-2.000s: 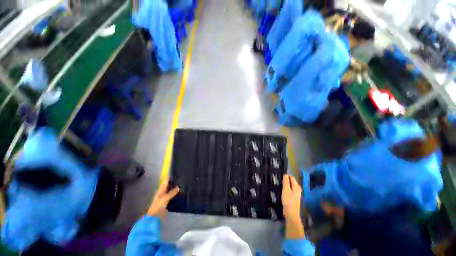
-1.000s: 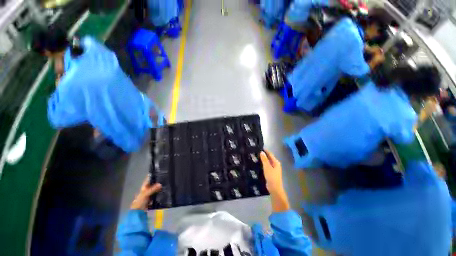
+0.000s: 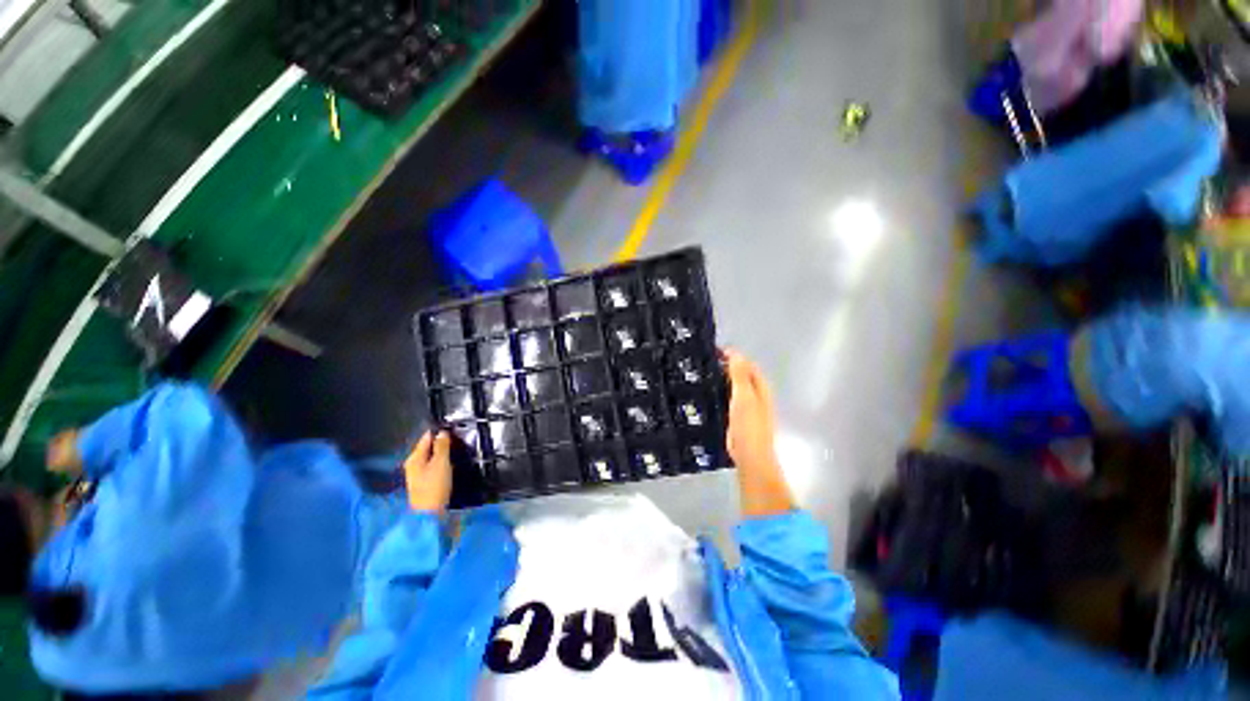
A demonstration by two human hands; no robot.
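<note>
A black blister tray (image 3: 548, 425) with a grid of square pockets is held level in front of my white shirt. The pockets in its two right columns, and the lower ones of the column beside them, hold small parts with silvery marks; the left pockets look empty and shiny. My left hand (image 3: 429, 473) grips the tray's lower left corner, thumb on top. My right hand (image 3: 751, 427) grips its right edge. Fingers under the tray are hidden.
A green bench (image 3: 233, 226) runs along the left, with a black box (image 3: 154, 304) and black trays (image 3: 370, 48) on it. A blue stool (image 3: 494, 236) stands beyond my tray. A seated person in blue (image 3: 206, 534) is close at left. Another blue stool (image 3: 1012, 390) is at right.
The view has turned left and moved along the aisle, towards the green bench. The tray is still in both hands, and its pocket grid now shows more clearly.
</note>
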